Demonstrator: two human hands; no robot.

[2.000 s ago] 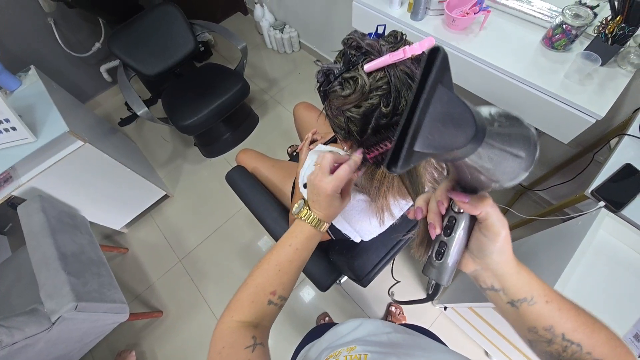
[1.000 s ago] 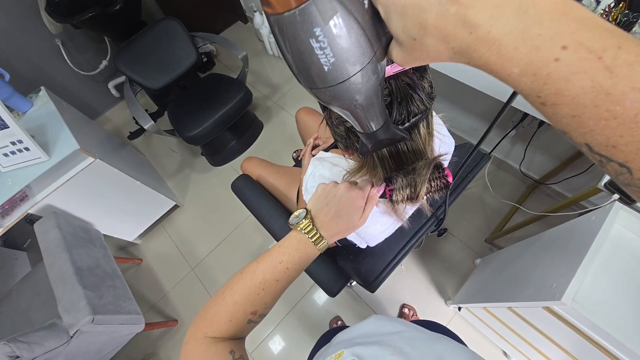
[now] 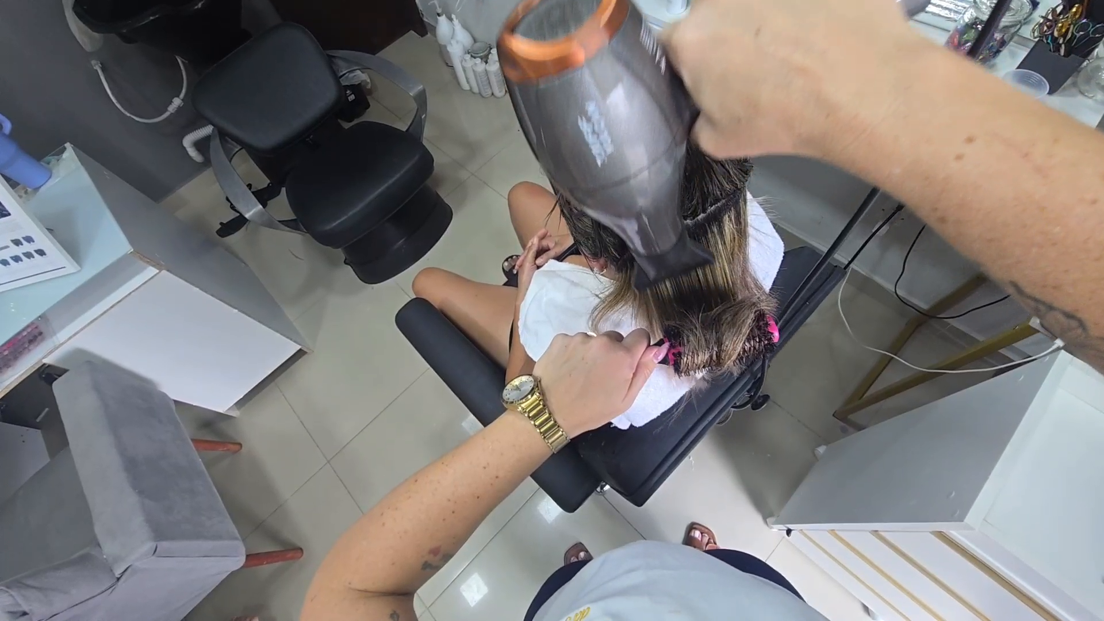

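My left hand [image 3: 595, 379], a gold watch [image 3: 536, 412] on its wrist, is closed on the handle of a pink and black round hairbrush [image 3: 675, 349]. Lengths of streaked hair [image 3: 720, 297] wrap over the brush, whose pink tip shows at the right. Above, my right hand [image 3: 742, 78] grips a grey hair dryer [image 3: 604, 121] with an orange rear ring; the handle is mostly hidden. Its black nozzle [image 3: 673, 263] points down at the hair just above the brush. The seated person has a white towel [image 3: 561, 302] around the shoulders.
The person sits in a black salon chair [image 3: 457, 371]. Another black chair [image 3: 358, 181] stands at upper left, near white bottles [image 3: 474, 65]. A grey armchair [image 3: 142, 466] and desk [image 3: 172, 319] are at left. A white cabinet [image 3: 914, 466] and cables [image 3: 931, 369] lie at right.
The dryer, held low at the right two seconds ago, is now raised above the head with its nozzle pointing down. The pink clip seen on the hair earlier is out of sight.
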